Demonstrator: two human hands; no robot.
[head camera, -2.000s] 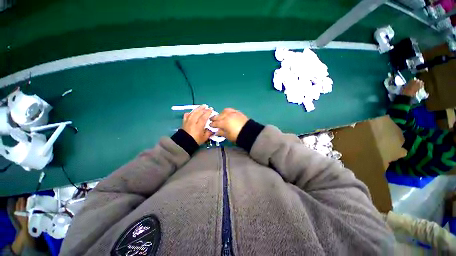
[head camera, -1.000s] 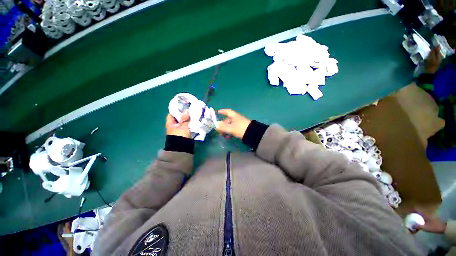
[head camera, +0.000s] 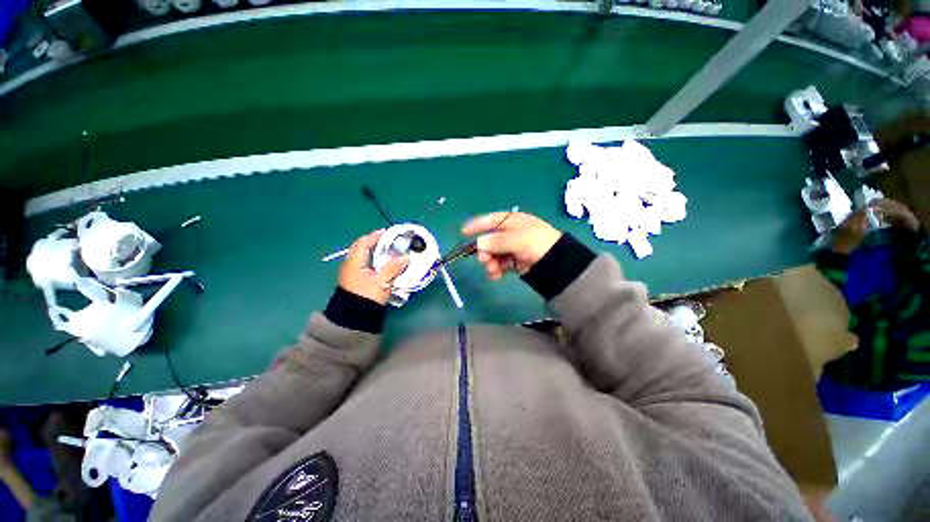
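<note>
My left hand (head camera: 365, 270) holds a white camera housing (head camera: 416, 267) over the green bench, its round dark opening facing up. One white antenna sticks out to the left and another (head camera: 452, 286) points down toward me. A black pigtail cable (head camera: 376, 203) trails from its far side. My right hand (head camera: 507, 245) is just right of the housing and pinches thin dark lead wires (head camera: 459, 251) that run to it. The ends of the wires at my fingers are too small to tell.
A pile of white covers (head camera: 624, 194) lies at right. Partly assembled cameras (head camera: 106, 275) stand at left. A cardboard box (head camera: 760, 357) with white parts is at lower right. A blue bin with white units is at lower left. A person's arm (head camera: 867, 270) is at far right.
The housing has turned, so its round opening faces up and both antennas show. My right hand has moved slightly right and now holds the wires. The head view has shifted.
</note>
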